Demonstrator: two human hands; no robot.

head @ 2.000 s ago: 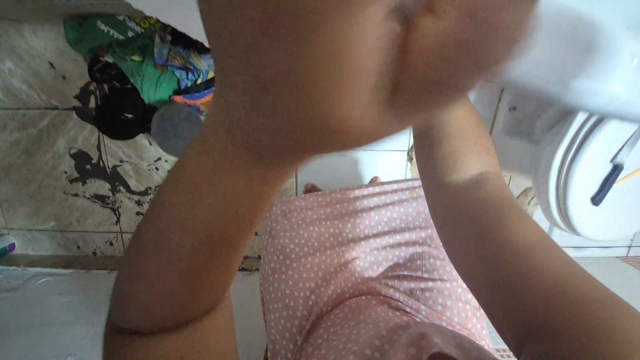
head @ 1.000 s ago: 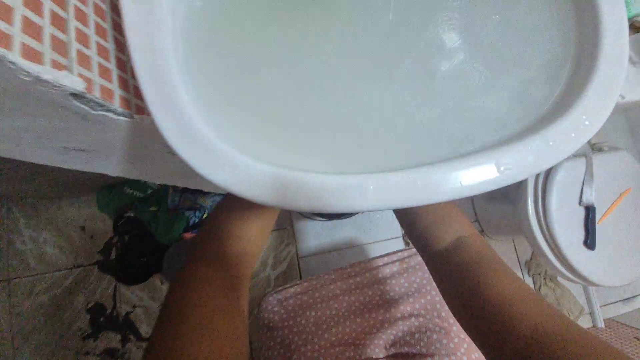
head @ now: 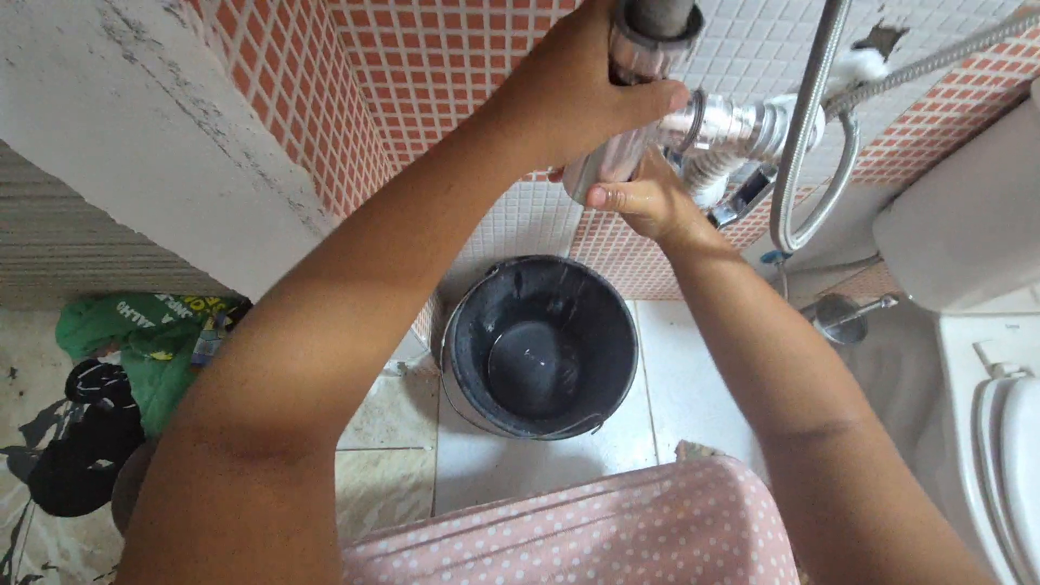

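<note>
A shiny chrome sink trap (head: 621,158) hangs near the tiled wall, with a grey drain pipe (head: 660,16) entering its top. My left hand (head: 597,101) is wrapped around its upper body, the thumb lying across the front. Lower down, my right hand (head: 646,199) holds the bottom cup of the trap, its thumb on the near side and its other fingers partly hidden. From the trap a ribbed chrome connector (head: 719,122) runs right to the wall. Below both hands a black bucket (head: 532,366) stands on the floor, with a little liquid at its bottom.
Braided metal hoses (head: 800,138) loop right of the trap. A white toilet (head: 987,357) stands at the far right, with a small metal fitting (head: 845,317) beside it. Green cloth (head: 154,341) and black cloth (head: 85,447) lie on the floor at left, by a whitish wall edge (head: 179,146).
A white basin filled the upper view a second ago; the view has swung to the area with the trap and bucket. Both hands are now visible on the trap.
</note>
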